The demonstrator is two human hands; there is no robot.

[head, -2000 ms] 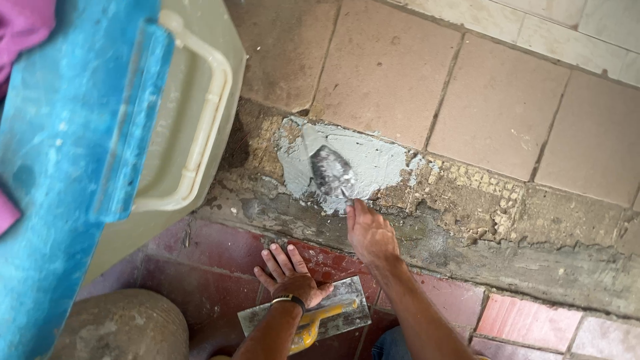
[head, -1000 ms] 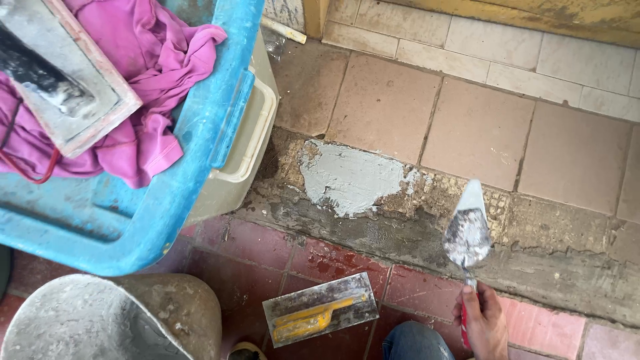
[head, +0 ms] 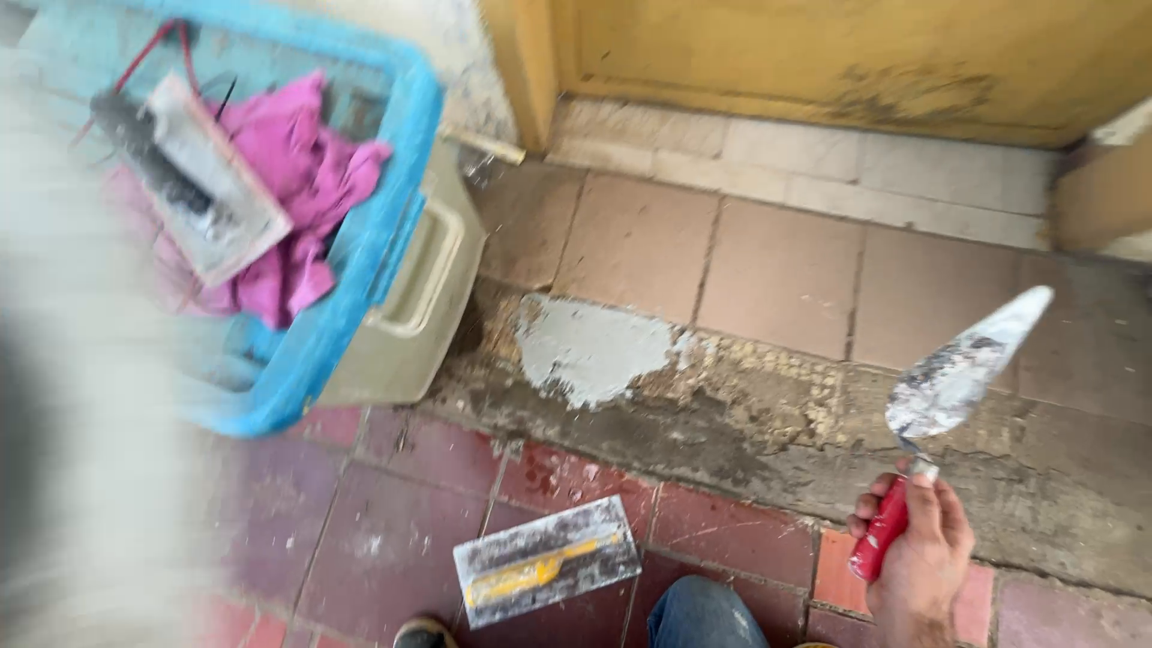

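Note:
My right hand (head: 922, 540) grips the red handle of a pointing trowel (head: 954, 382), its mortar-smeared blade raised over the step at the right. My left hand is out of view. A patch of wet grey mortar (head: 594, 346) covers part of the broken step edge, left of the trowel. On the red floor tiles below it lies a plastering trowel with a yellow handle (head: 544, 562). Another plastering trowel, with a dark handle (head: 211, 189), rests on a pink cloth (head: 288, 180) in the blue plastic lid or tray (head: 310, 378) at upper left.
Beneath the blue tray stands a pale plastic container (head: 423, 297). A yellow door (head: 810, 63) rises behind the tiled step (head: 783, 261). A blurred pale shape covers the left edge. My knee (head: 702, 616) and a shoe (head: 423, 634) show at the bottom.
The trowel has left the mortar patch and moved right, now raised in my right hand. My left hand has gone from beside the yellow-handled trowel and out of view. The view has shifted toward the door.

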